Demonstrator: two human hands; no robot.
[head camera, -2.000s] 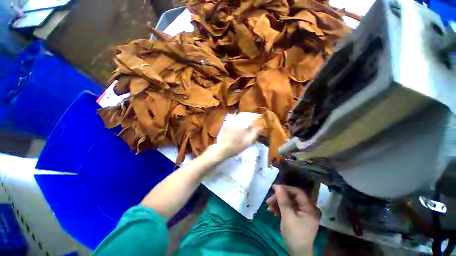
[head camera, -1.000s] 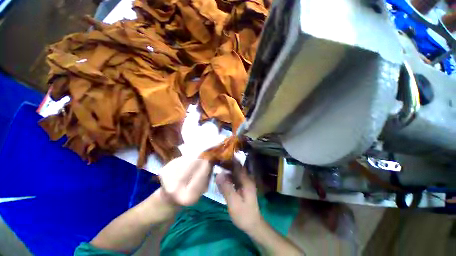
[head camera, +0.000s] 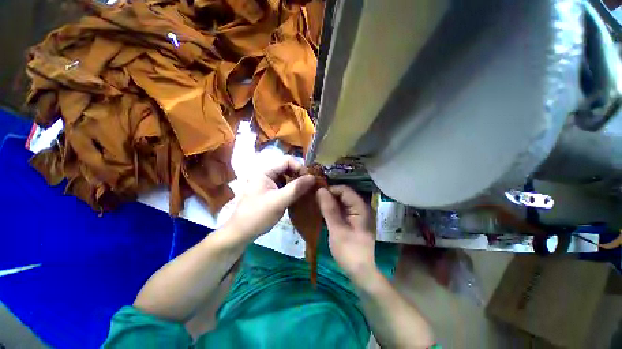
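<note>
A rust-brown fabric piece (head camera: 308, 219) hangs down between my hands, its upper end at the needle area, which is mostly hidden by fingers and the head. My left hand (head camera: 266, 198) pinches its upper end from the left. My right hand (head camera: 349, 225) pinches it from the right, just under the machine head. The large grey-white sewing machine head (head camera: 450, 102) fills the upper right. A crumpled pile of brown pieces (head camera: 136, 102) lies left of and beyond the needle area, on a white work sheet (head camera: 283, 240). The pile reaches close to the machine head.
A blue bin or bag (head camera: 89, 272) is at the lower left. A slotted metal lever (head camera: 530, 199) sits low on the machine at the right. A cardboard box (head camera: 545, 300) stands below at the lower right. The white table edge (head camera: 447, 238) runs under the machine.
My left hand has moved from over the sheet to the needle area, and my right hand has come in beside it. Both now hold the piece. The view has shifted closer to the machine.
</note>
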